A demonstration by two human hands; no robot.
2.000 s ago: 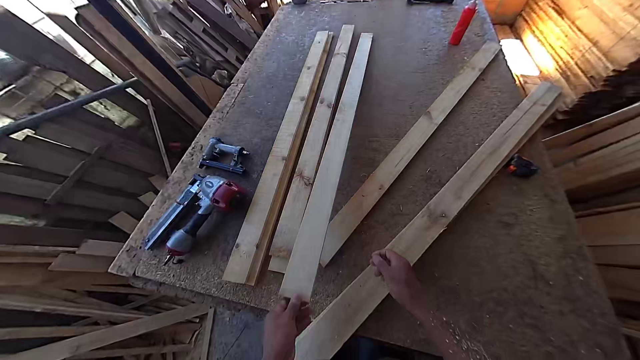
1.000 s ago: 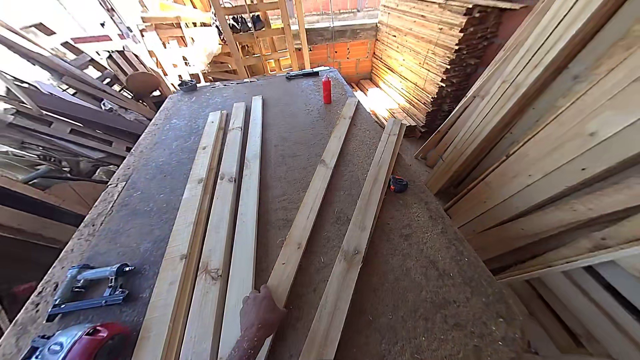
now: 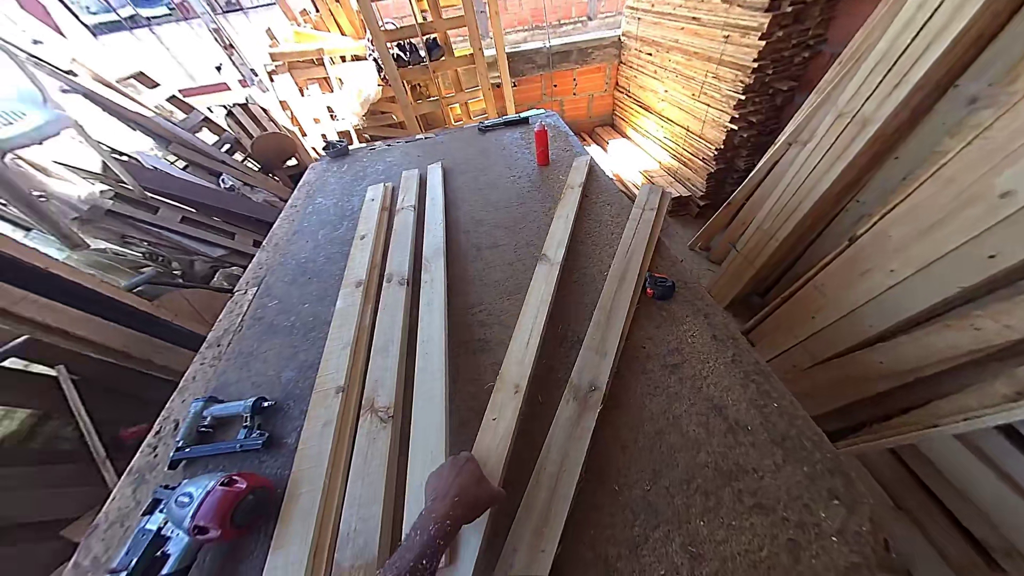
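Observation:
My left hand [image 3: 462, 488] is closed over the near part of a pale wooden board [image 3: 520, 352], its knuckles up and its wrist crossing the board beside it. That neighbour [image 3: 433, 320] lies to the left, next to a knotty board [image 3: 392, 360] and a further left board [image 3: 336, 376] with another piece along its edge. On the right, a slanted board [image 3: 588, 376] rests over a second piece that shows along its right side. The near ends of several boards run out of view. My right hand is out of view.
At the left edge of the worktable [image 3: 264, 320] lie a pneumatic stapler [image 3: 220, 430] and a red and silver nail gun [image 3: 200, 516]. A tape measure [image 3: 660, 286] sits right of the boards. A red bottle [image 3: 542, 144] stands at the far end. Planks [image 3: 896, 280] lean at right.
My right hand has left the view. My left hand has gone from the end of the third board to the board on its right. The view has swung up and to the right.

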